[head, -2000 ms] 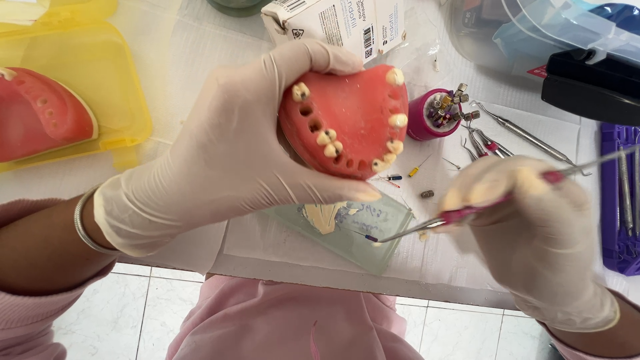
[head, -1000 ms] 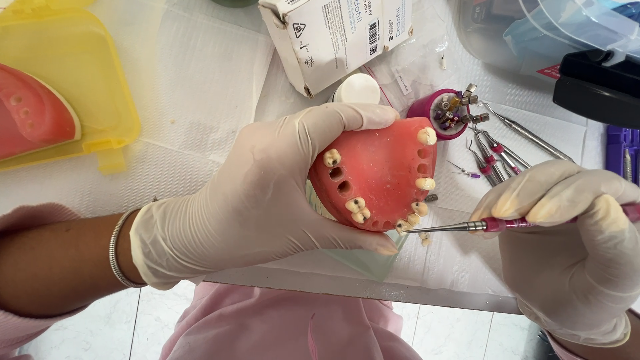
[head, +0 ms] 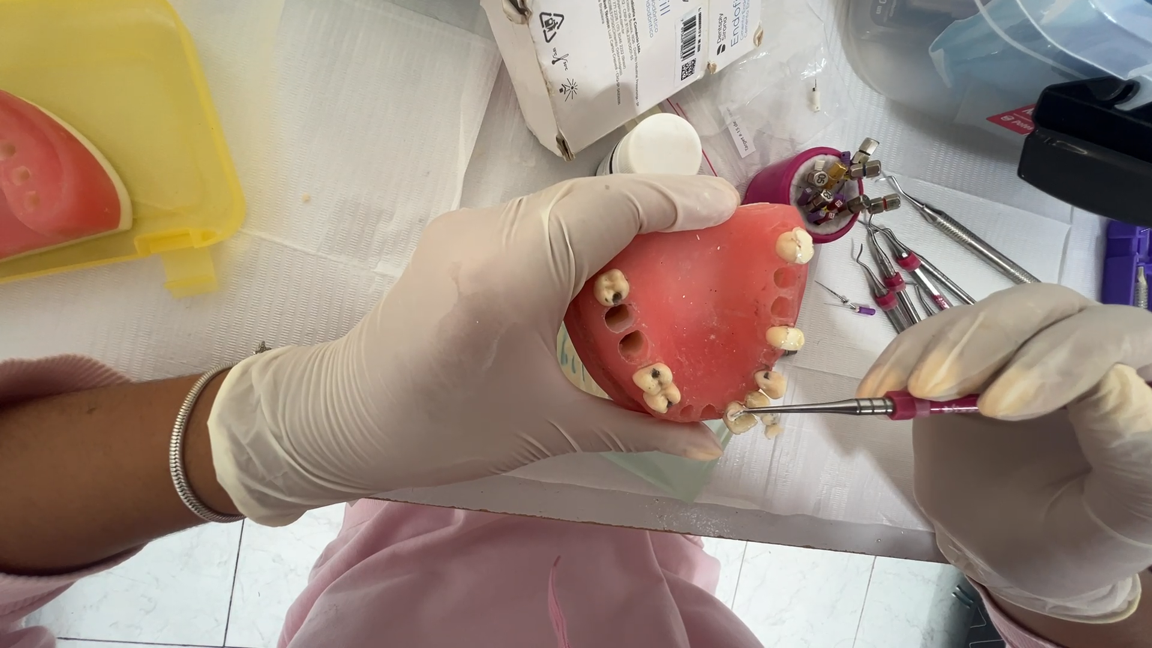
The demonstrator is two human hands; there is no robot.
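Note:
A pinkish-red dental arch model [head: 706, 297] with several teeth and empty sockets is gripped by my gloved left hand [head: 468, 333], fingers at its top edge and thumb at its lower edge. My gloved right hand [head: 1035, 423] holds a metal dental hand instrument [head: 837, 408] with a magenta grip. Its tip meets a front tooth [head: 740, 417] at the model's lower right edge; whether it presses cannot be told. Other teeth bear dark or white spots. Part of a pale green slab [head: 666, 472] shows beneath the model and my left hand.
Behind the model stand a white carton [head: 612, 72], a white-capped bottle [head: 661, 146] and a magenta cup [head: 783, 184] of endodontic files. More dental instruments [head: 963, 234] lie at right, near a black case [head: 1089, 153]. A yellow box [head: 211, 180] with another red model [head: 63, 193] sits left.
Two seconds ago the instrument tip was below the model, over the green slab; now it is at a front tooth. The model in my left hand has moved right, uncovering the white-capped bottle.

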